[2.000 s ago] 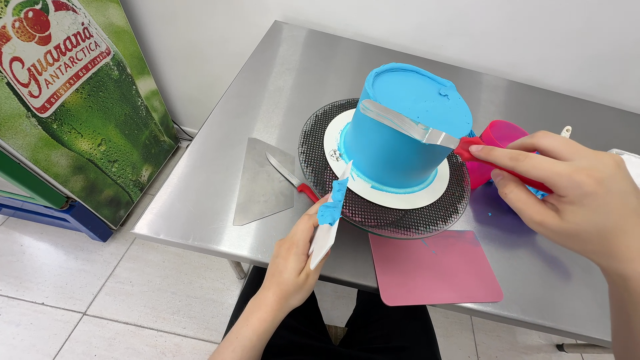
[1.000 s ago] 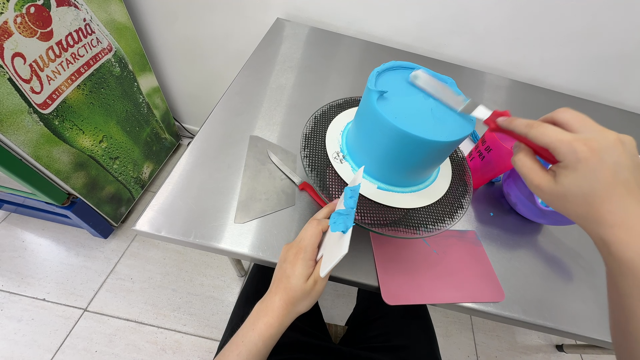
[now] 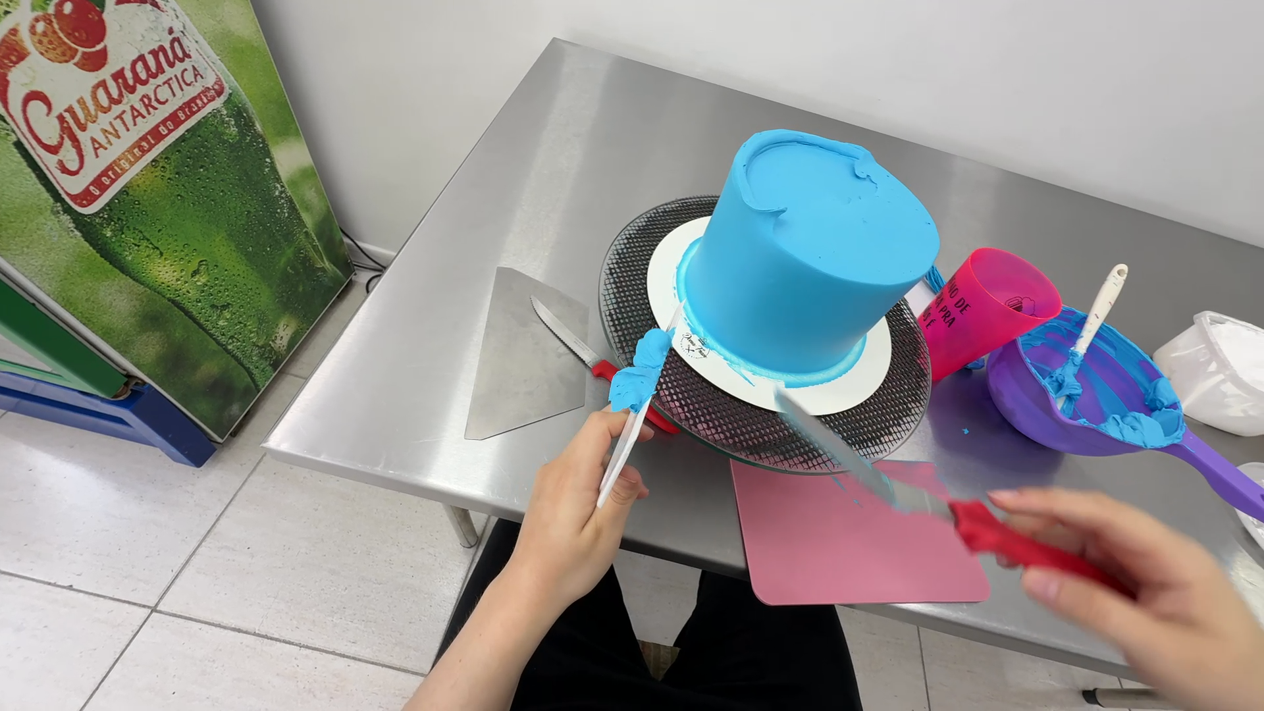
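Observation:
A tall cake covered in blue frosting (image 3: 810, 267) stands on a white round cake board (image 3: 859, 385), which rests on a dark mesh-patterned turntable (image 3: 632, 267). Its top has a raised, uneven rim. My left hand (image 3: 583, 513) holds a white scraper (image 3: 624, 454) nearly upright, loaded with blue frosting, in front of the turntable's left edge. My right hand (image 3: 1116, 573) grips the red handle of a metal spatula (image 3: 849, 454); the slightly blurred blade points up-left, its tip by the front of the board.
A knife with a red handle (image 3: 568, 331) lies over a flat metal scraper (image 3: 523, 365). A pink mat (image 3: 849, 543) sits at the steel table's (image 3: 444, 276) front edge. On the right are a tilted pink cup (image 3: 987, 306), a purple frosting bowl (image 3: 1047, 415) with a spatula, and a white tub (image 3: 1215, 370).
My right hand and the metal spatula have moved from the cake's top down to the front right of the turntable. My left hand still holds the frosted scraper near the same place.

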